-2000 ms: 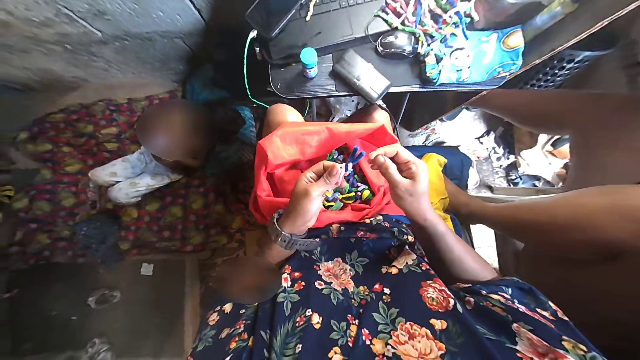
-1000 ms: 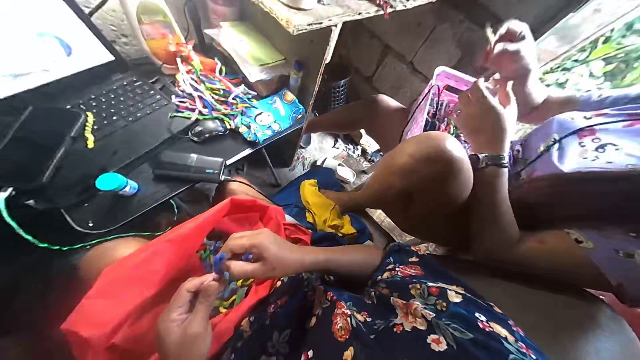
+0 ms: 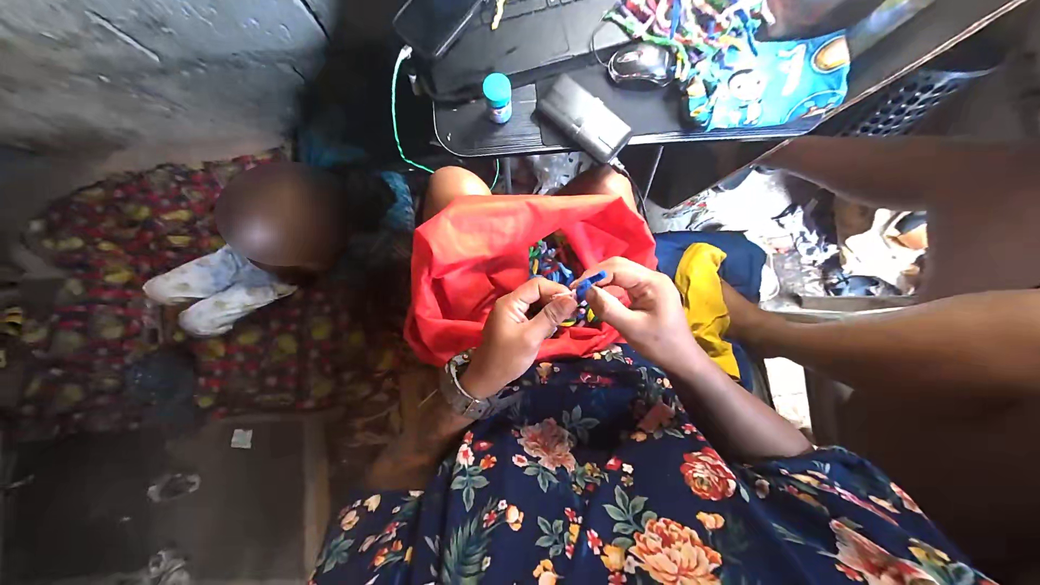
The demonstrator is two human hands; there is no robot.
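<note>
A red cloth bag (image 3: pixel 455 252) lies spread over my lap, its mouth holding many small coloured fabric pieces (image 3: pixel 546 262), blue, green and yellow. Above that mouth my right hand (image 3: pixel 638 305) pinches a small blue fabric strip (image 3: pixel 591 283) between thumb and fingers. My left hand (image 3: pixel 528 321), with a metal watch on its wrist, meets it at the strip's lower left, thumb and forefinger closed together. Whether the left fingertips grip the strip or something pale beside it cannot be told.
Ahead, a black table (image 3: pixel 520 138) bears a laptop, a grey case (image 3: pixel 583 118), a blue-capped bottle (image 3: pixel 497 97), a mouse (image 3: pixel 642 65) and a pile of coloured strips (image 3: pixel 691 24). A child sits at left on a patterned cloth (image 3: pixel 260 366). Another person's bare leg (image 3: pixel 877 337) extends in from the right.
The view has swung back left from the other person at right. My hands stay over the red bag; a blue piece is now plainly between them, where two seconds ago they were farther apart.
</note>
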